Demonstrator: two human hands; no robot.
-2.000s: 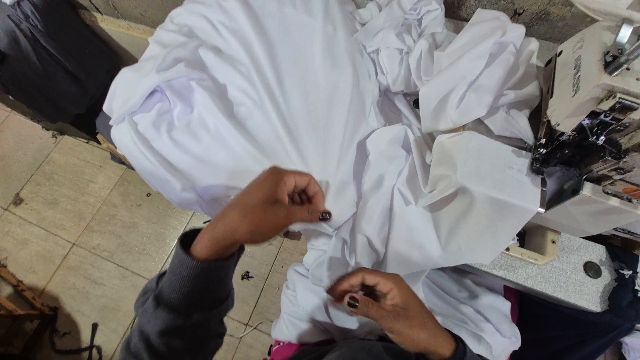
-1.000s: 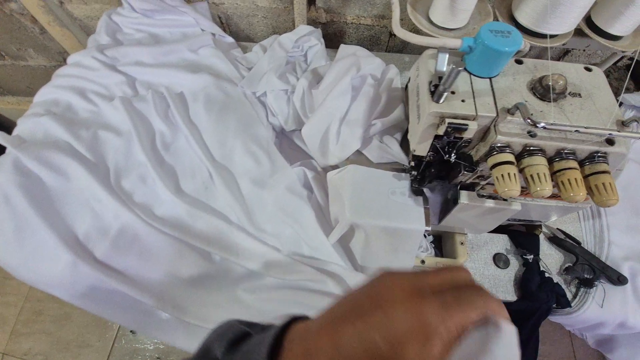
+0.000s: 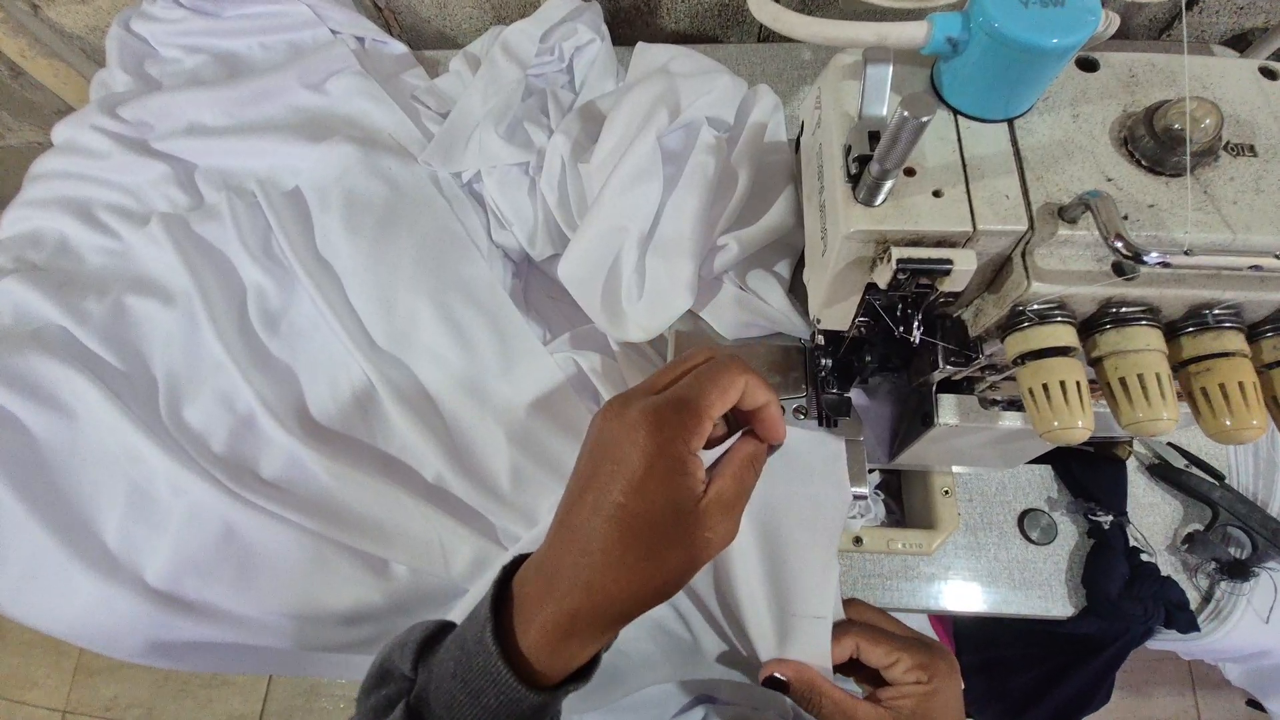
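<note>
White fabric [image 3: 300, 350] spreads in folds across the left and centre, with a crumpled heap of it behind. My left hand [image 3: 680, 460] pinches the upper edge of a flat white panel [image 3: 790, 540] between thumb and finger, just left of the presser foot area of an overlock sewing machine [image 3: 900, 230]. Lower down, my right hand [image 3: 870, 665] grips the panel's near right corner, thumb on top and fingers beneath. The panel's right edge runs beside the machine's fabric plate. The left fingertips are partly hidden from view.
Tension knobs [image 3: 1135, 370] line the machine's front. Thread snips [image 3: 1215, 500] and a dark blue cloth [image 3: 1110, 600] lie right of the machine bed [image 3: 980, 570]. A blue lamp head [image 3: 1010, 60] stands on top. Tiled floor [image 3: 160, 680] shows below.
The view has swung right toward the machine since the oldest frame. Both hands now hold the white panel near the needle area; one second ago, a blurred hand was low in front of the machine.
</note>
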